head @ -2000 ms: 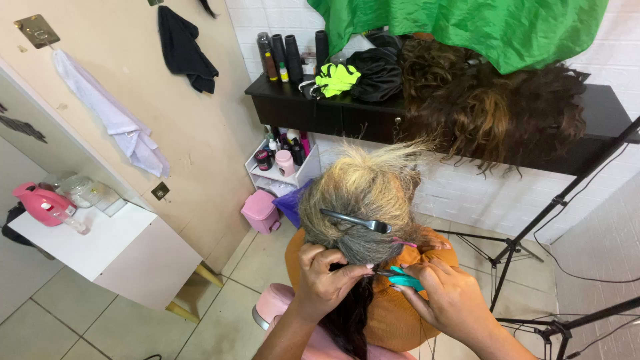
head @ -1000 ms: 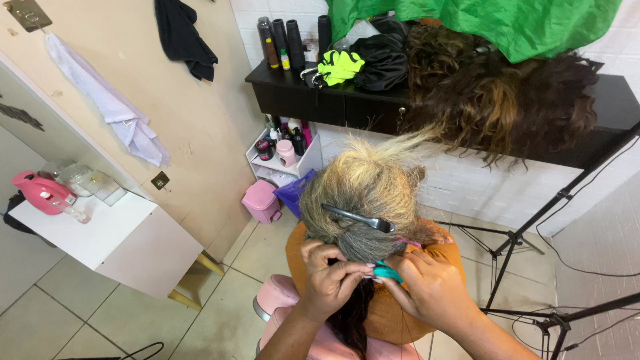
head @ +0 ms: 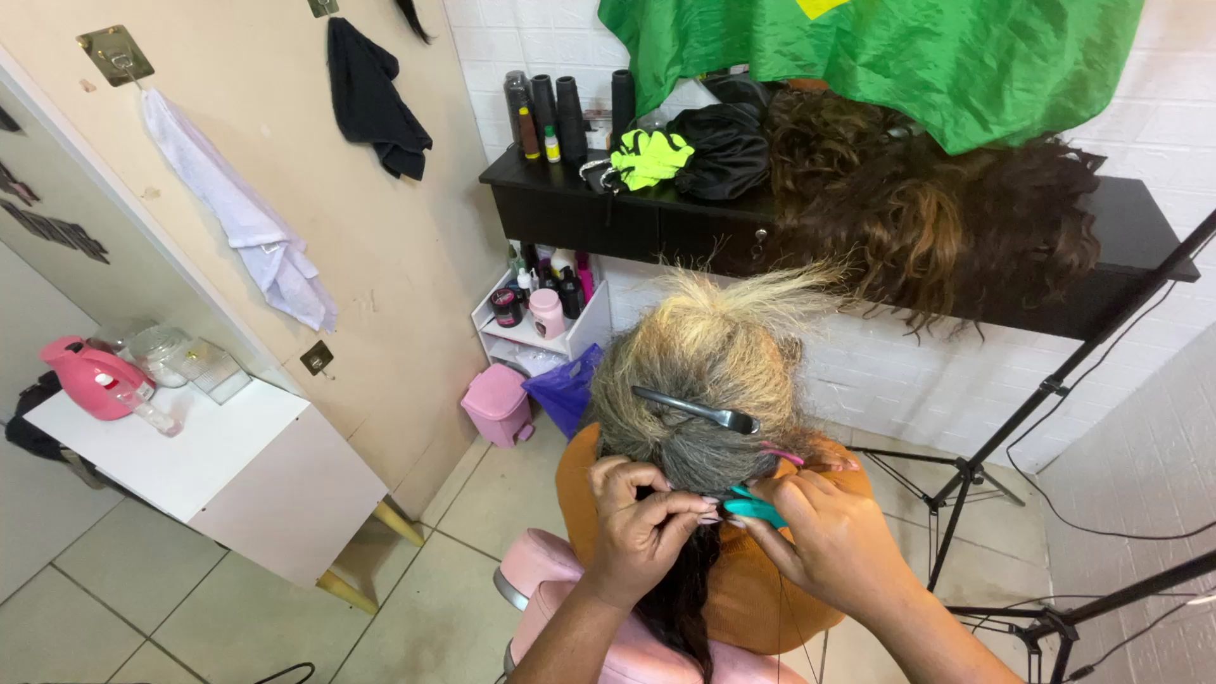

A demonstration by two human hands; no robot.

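A person in an orange top sits in front of me, seen from behind and above. The blond and gray hair is gathered up, with a dark hair clip across it and a small pink clip at its right side. My left hand pinches at the hair near the nape, its fingertips together. Between the fingers of my right hand is a teal plastic tool, close to my left fingertips. Dark long hair hangs down below my hands. Thin threads dangle under the right hand.
Wavy brown hair bundles lie on a black wall shelf beside thread cones. Black tripod legs stand at right. A pink bin and a white organizer are beyond the person. At left is a white cabinet.
My hands stay at the nape, with small finger movements around the teal tool. Nothing else has plainly changed.
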